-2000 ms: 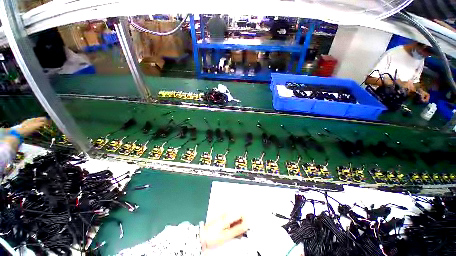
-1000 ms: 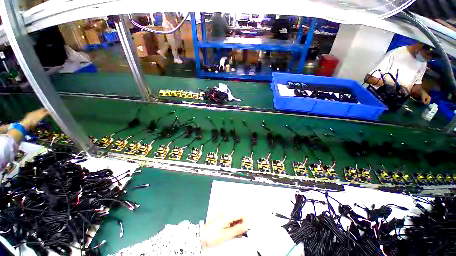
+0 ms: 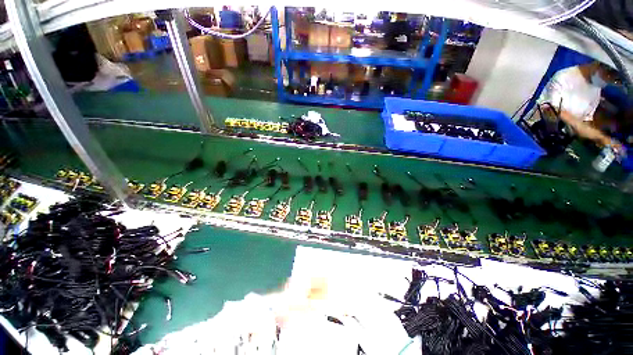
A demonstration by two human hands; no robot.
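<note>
A forearm in a pale speckled sleeve reaches in from the bottom left; I take it as mine. My left hand (image 3: 309, 295) is at its end, over a white sheet (image 3: 361, 274), so washed out that its fingers cannot be made out. A small dark spot lies beside it; whether it is held is unclear. My right hand is not in view. A heap of black cables (image 3: 69, 270) lies at left, another heap (image 3: 451, 315) at right. Small yellow circuit boards (image 3: 303, 215) line the belt's near edge, with blurred dark cables behind them.
The green belt (image 3: 277, 156) runs across the view. A blue bin (image 3: 458, 147) with black items stands beyond it. A person (image 3: 572, 93) sits at far right. A metal post (image 3: 59, 104) rises at left. Blue shelves (image 3: 354, 59) and cartons stand behind.
The hand with a blue wrist band at the left edge has left the view. The view has shifted slightly. The hand at bottom centre looks paler. The seated person's arm now reaches further right.
</note>
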